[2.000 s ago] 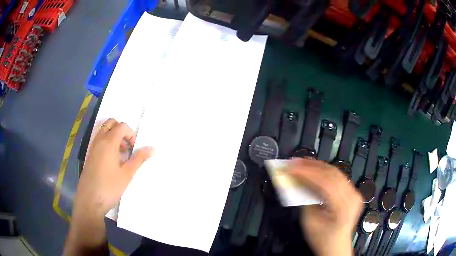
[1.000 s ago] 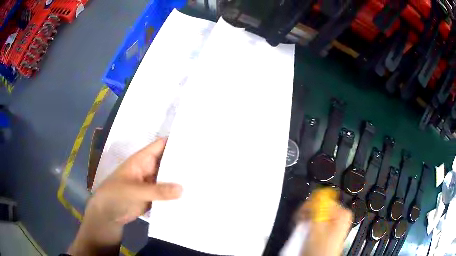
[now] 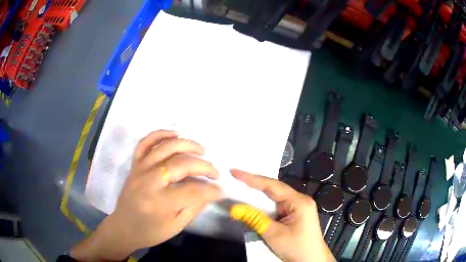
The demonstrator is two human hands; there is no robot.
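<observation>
A large white label sheet [image 3: 209, 82] lies over the left part of the mat, with faint text at its lower left. My left hand [image 3: 166, 189] is over its lower part, fingers bent, with the near edge blurred and lifted beneath it. My right hand [image 3: 288, 217] is at the sheet's lower right, its index finger on the sheet. A yellow finger cot [image 3: 250, 217] covers one digit. A folded white wipe [image 3: 260, 250] shows below the right palm; the grip on it is partly hidden. Black smartwatches [image 3: 355, 178] lie in rows to the right, faces glossy.
A labelled grey watch face [image 3: 287, 154] shows beside the sheet's right edge. A blue bin [image 3: 125, 51] stands at the upper left. Red trays with black straps [image 3: 393, 36] line the far side. White papers [image 3: 452, 204] lie at the far right. Yellow tape [image 3: 76, 153] marks the floor.
My right hand has moved left from the watches to the sheet. My left hand has moved right over the sheet. The separate overlapping sheet edge seen before no longer shows clearly.
</observation>
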